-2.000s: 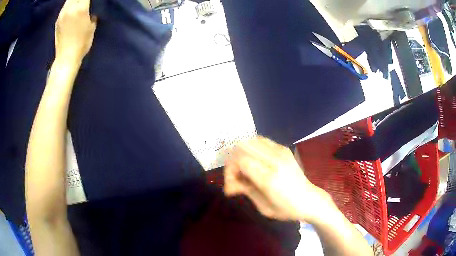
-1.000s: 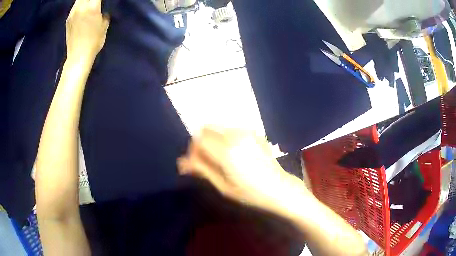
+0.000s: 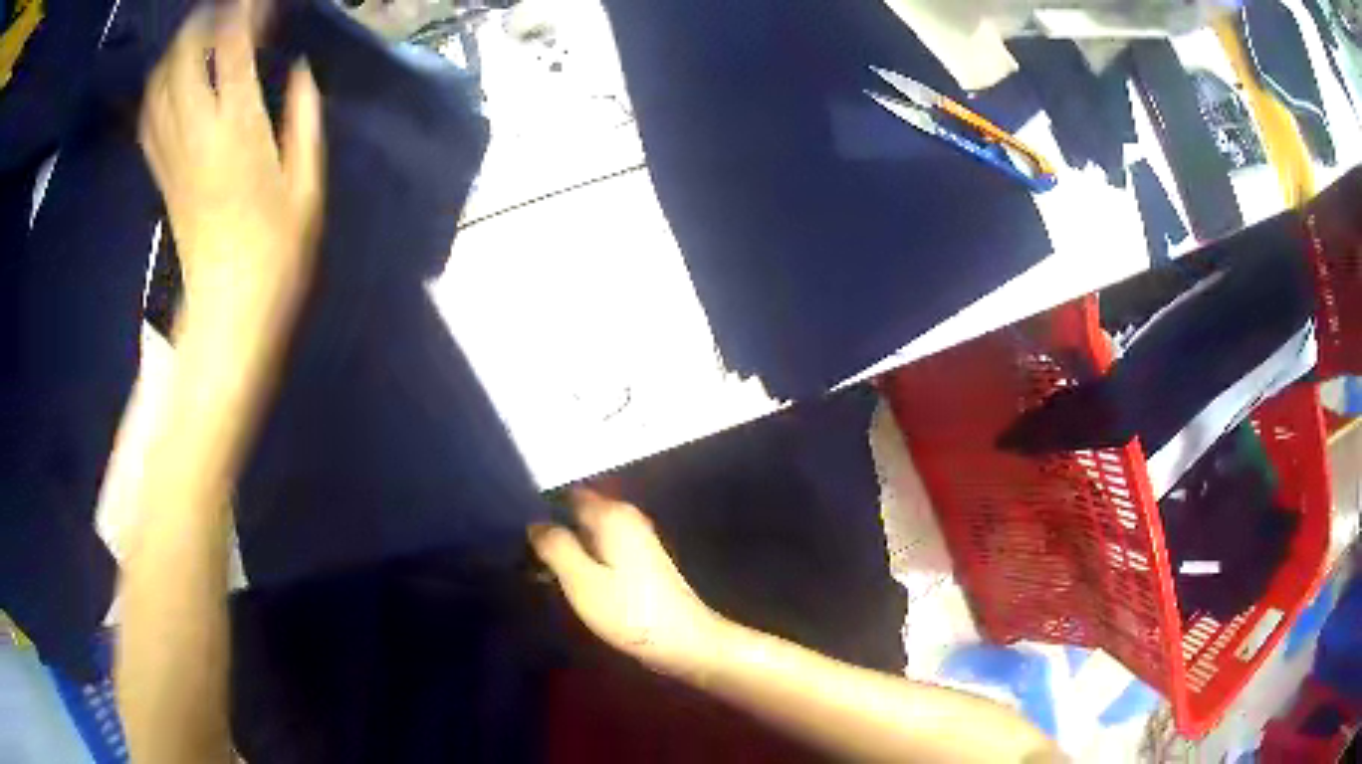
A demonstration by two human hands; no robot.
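A dark navy fabric piece (image 3: 374,388) lies over the white table (image 3: 553,343) and hangs over its front edge at the left. My left hand (image 3: 239,164) is on the upper part of this cloth, fingers spread and blurred. My right hand (image 3: 620,575) is at the cloth's lower right corner by the table edge, fingertips at the fabric; whether they pinch it is unclear. Another navy panel (image 3: 837,209) lies on the table to the right. Thread snips (image 3: 964,127) with orange and blue handles lie on that panel.
A red mesh basket (image 3: 1016,508) stands at the right below the table, with dark and white pieces in it. Dark scraps (image 3: 1188,135) and a yellow strip (image 3: 1267,112) lie at the table's right end. A blue basket (image 3: 93,716) shows at lower left.
My right hand has moved down to the cloth's corner at the table edge. My left hand's fingers have spread, and it sits slightly lower. The view has shifted, so the snips appear further left.
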